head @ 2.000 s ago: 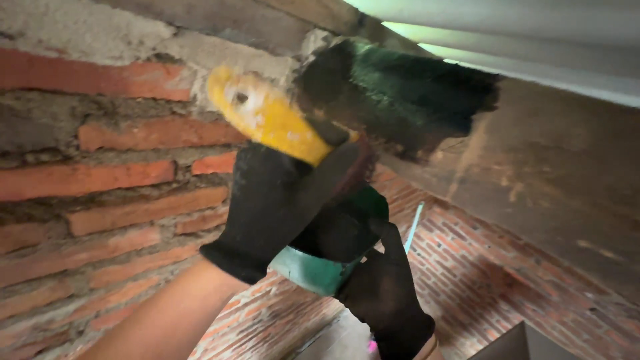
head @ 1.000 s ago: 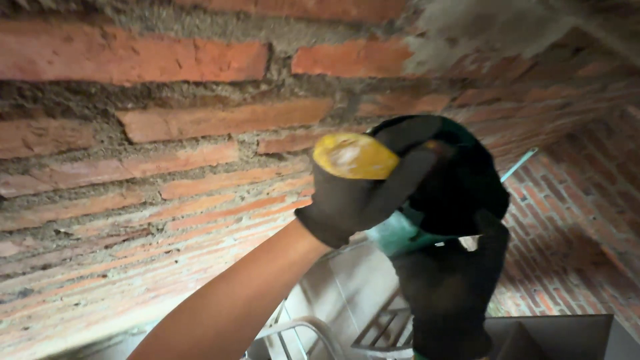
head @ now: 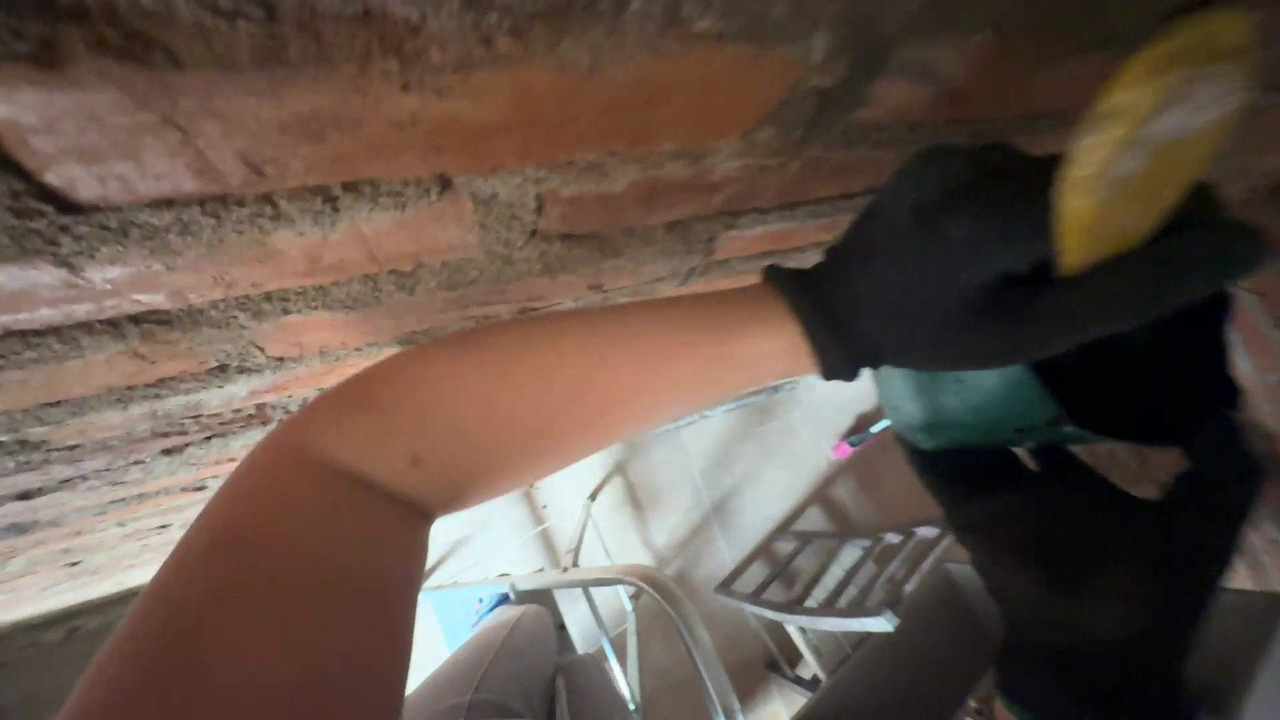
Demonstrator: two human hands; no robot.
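Note:
My left hand (head: 950, 260), in a black glove, is closed around what looks like a paintbrush; its worn yellow handle (head: 1150, 140) sticks up at the upper right, blurred. The brush's bristles are hidden. Just below is a green container (head: 970, 405), its side partly covered by my left hand. Beneath the container, at the lower right, my right hand (head: 1080, 560), also black-gloved, holds it from below; its fingers are dark and hard to make out. The rough brick wall (head: 600, 110) runs close behind my left hand and forearm.
Far below are a curved metal tube frame (head: 640, 580) and a slatted metal rack or seat (head: 840, 580). My trousered legs (head: 490, 660) show at the bottom. A small pink-tipped object (head: 850, 445) lies lower down, near the container in view.
The view has swung down and left, away from the dark-coated patch by the roof sheet seen two seconds ago. My left hand keeps hold of the yellow handle, and the container stays in my right hand.

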